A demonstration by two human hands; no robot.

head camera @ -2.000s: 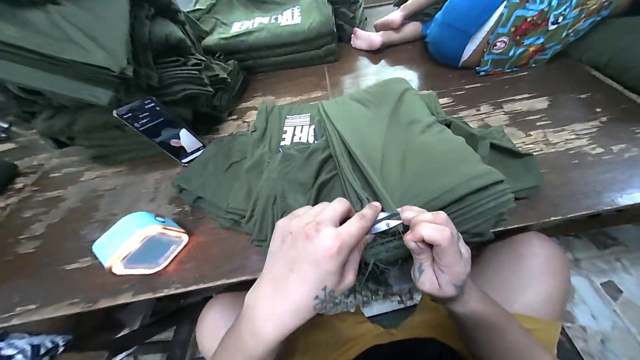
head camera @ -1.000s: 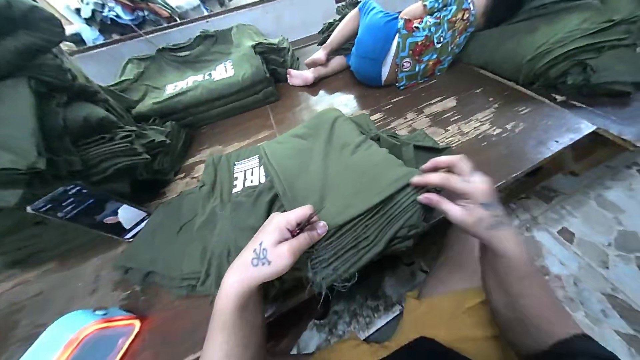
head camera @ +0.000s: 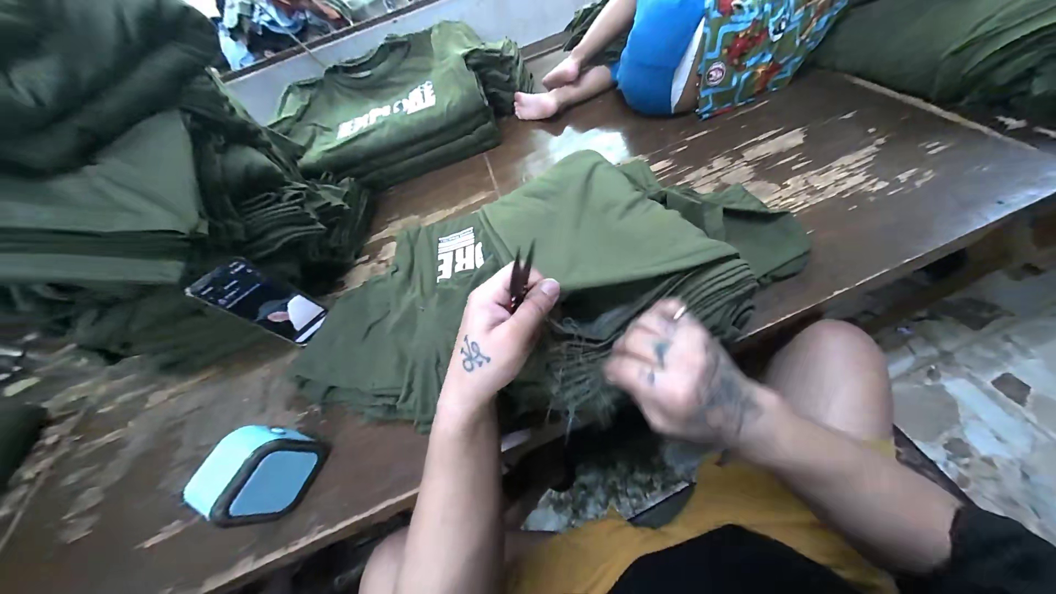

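My left hand (head camera: 499, 338) is closed on thread snips (head camera: 520, 276), whose dark pointed blades stick up above the thumb. Under and behind it lies a stack of olive green shirts (head camera: 610, 223) with white lettering on one, on the wooden table. Loose threads (head camera: 582, 371) hang from the stack's near edge, between my hands. My right hand (head camera: 681, 371), slightly blurred, is curled beside those threads at the stack's near right side; whether its fingers grip a thread I cannot tell.
A phone (head camera: 260, 301) lies left of the stack, and a light blue speaker-like device (head camera: 256, 474) stands nearer to me. Tall piles of green garments (head camera: 99, 181) are at the left. Folded printed shirts (head camera: 396, 99) lie farther back. A person (head camera: 656, 58) is on the table behind.
The snips now show upright in my left hand. My right hand has come from the stack's right edge down toward the hanging threads and has curled its fingers.
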